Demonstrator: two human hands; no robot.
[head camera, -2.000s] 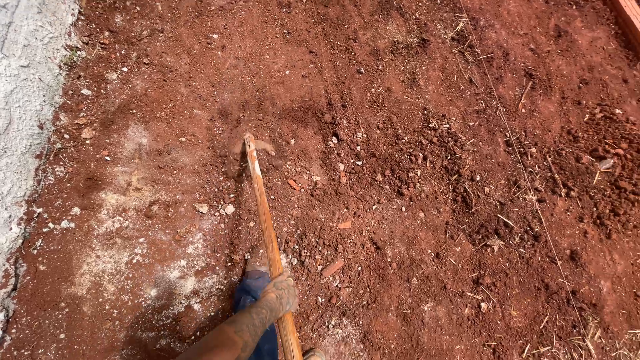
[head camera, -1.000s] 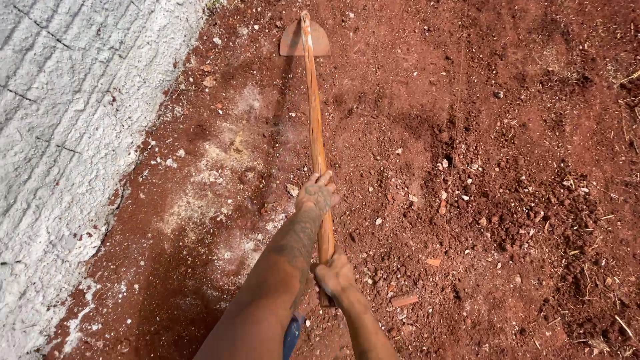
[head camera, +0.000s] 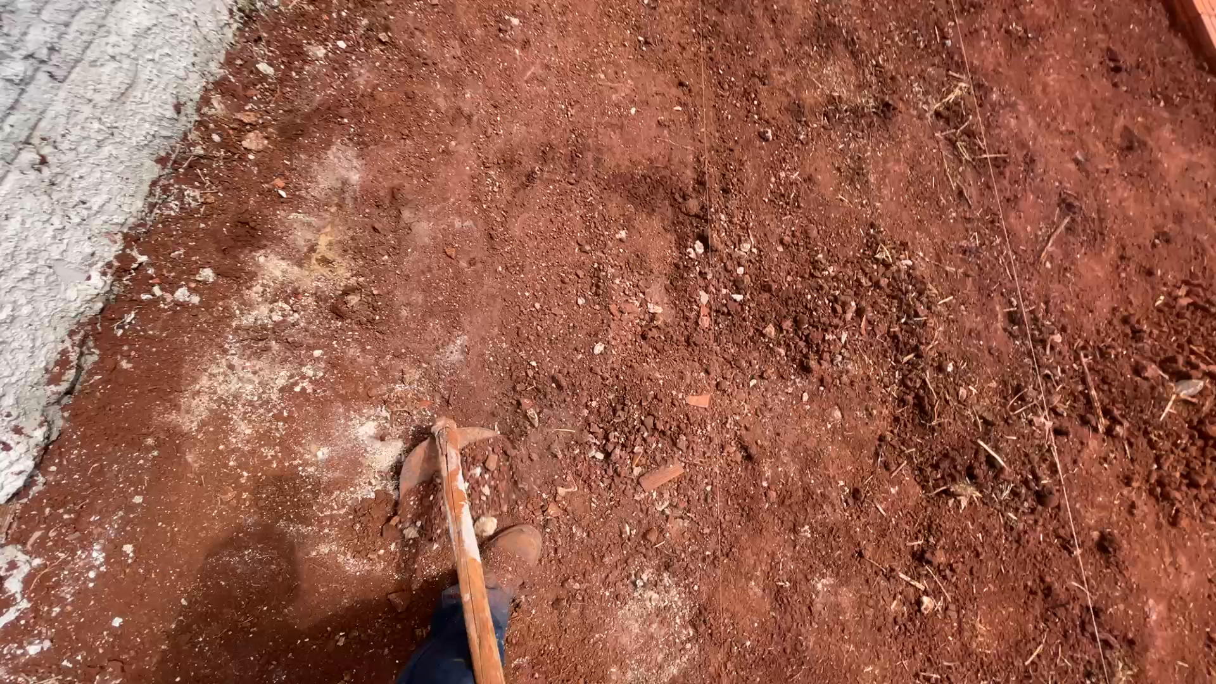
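Note:
A hoe with a wooden handle (head camera: 467, 551) rises from the bottom edge, left of centre. Its curved metal blade (head camera: 423, 463) rests on the red soil (head camera: 589, 237), by some loose clods and pale stones. Right beside the handle are my brown boot (head camera: 514, 549) and a dark blue trouser leg (head camera: 442, 646). Neither my left hand nor my right hand is in view; the handle's lower end is cut off by the frame.
A rough grey-white cement surface (head camera: 85, 180) borders the soil at the left. A thin string (head camera: 1026, 332) runs down the right side. Brick fragments (head camera: 661, 476) and dry straw lie about. An orange brick edge (head camera: 1195, 24) shows at top right.
The hoe blade has come back from far ahead to close beside my boot. Both hands, on the handle one second ago, have left the view.

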